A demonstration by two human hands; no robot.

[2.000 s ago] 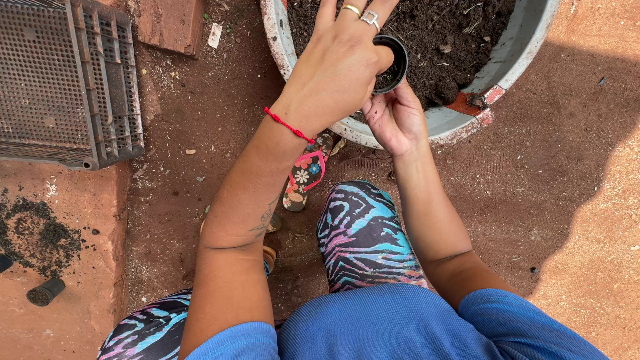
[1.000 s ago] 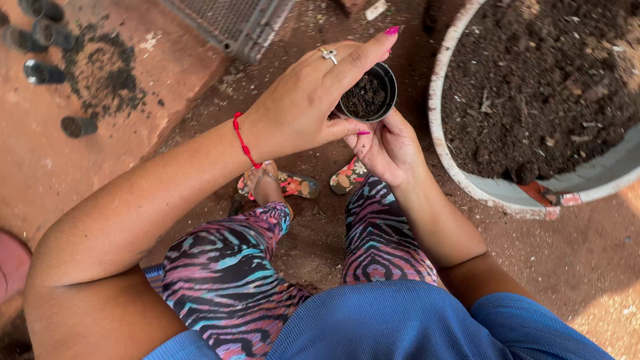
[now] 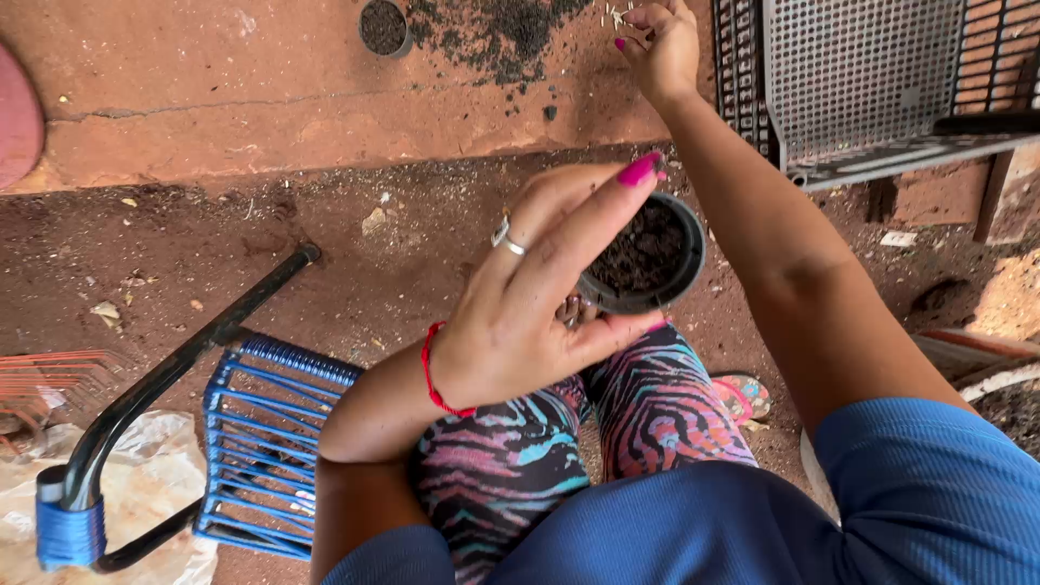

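My left hand [image 3: 532, 284] grips a small black plastic pot [image 3: 689, 280] filled with dark soil, its thumb below and fingers across the rim, above my knees. Stretched out to the top, my right hand [image 3: 668, 49] has its fingertips at a few pale, thin seed-like bits [image 3: 615, 15] on the reddish ledge; whether it pinches any cannot be told. Another soil-filled pot [image 3: 383, 28] stands on that ledge to the left, beside spilled dark soil [image 3: 520, 36].
A grey plastic crate [image 3: 861, 73] lies at the upper right. A chair with blue cord [image 3: 268, 439] and a black metal frame is at the lower left, over a crumpled sheet [image 3: 146, 463]. Part of a large round planter [image 3: 987, 382] shows at the right edge.
My right hand has left the pot and reached out to the pale bits on the ledge; my left hand keeps the pot. The view has swung left, away from the large planter.
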